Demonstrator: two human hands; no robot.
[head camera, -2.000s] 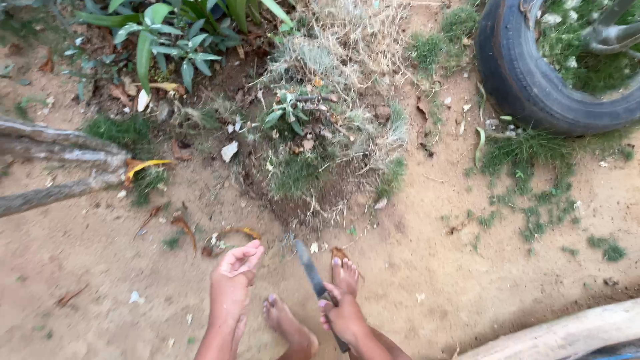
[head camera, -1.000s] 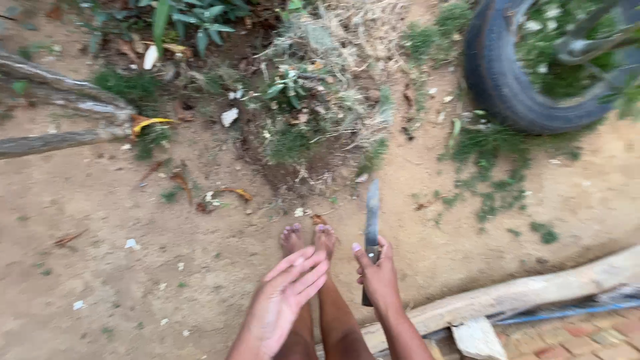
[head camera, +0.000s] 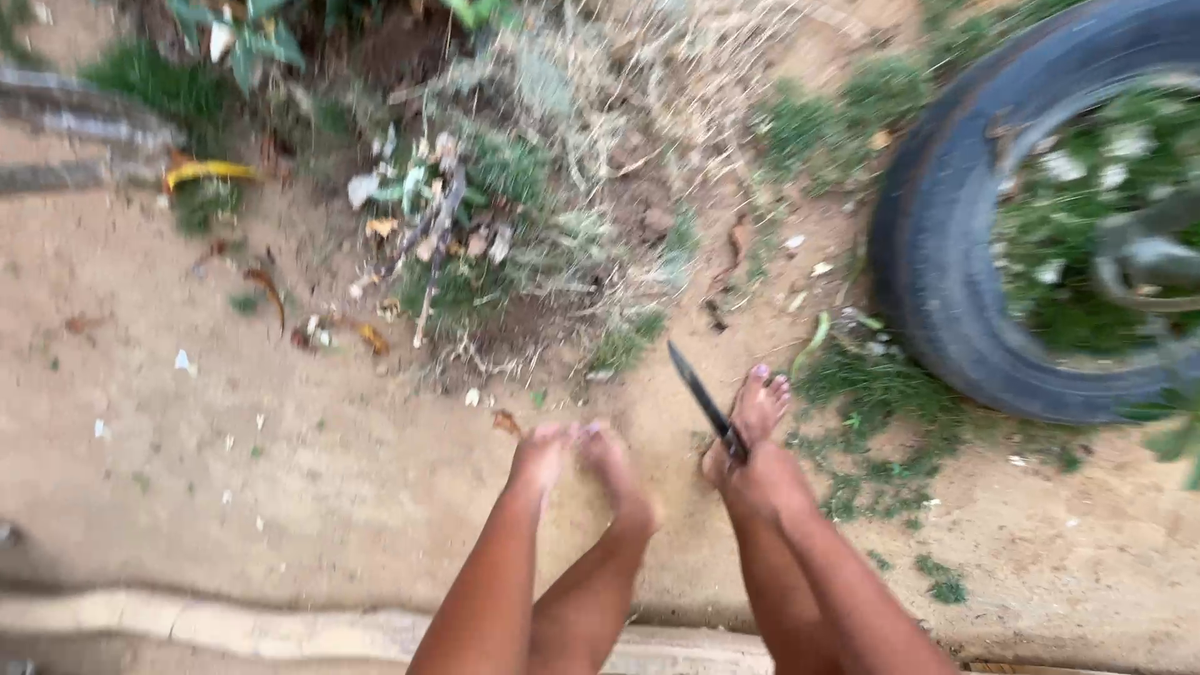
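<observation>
My right hand (head camera: 764, 473) is closed on the handle of a knife (head camera: 698, 389), whose dark blade points up and to the left, above the sandy ground. Behind that hand is my right foot (head camera: 759, 403). My left hand (head camera: 541, 455) is blurred, beside my left foot (head camera: 605, 459), with no object seen in it; how its fingers are set is not clear. Ahead of both hands lies a mound of dry grass (head camera: 600, 169) with green tufts, twigs and dead leaves.
A black tyre (head camera: 947, 272) with plants inside lies at the right. Leafy plants (head camera: 253, 42) grow at the upper left, near grey branches (head camera: 94, 127) and a yellow curved leaf or peel (head camera: 211, 171). A pale raised edge (head camera: 225, 622) runs along the bottom.
My feet, side by side a second ago, are now apart, the right one farther right. The knife blade, nearly upright before, now leans left. My left hand no longer shows its spread palm.
</observation>
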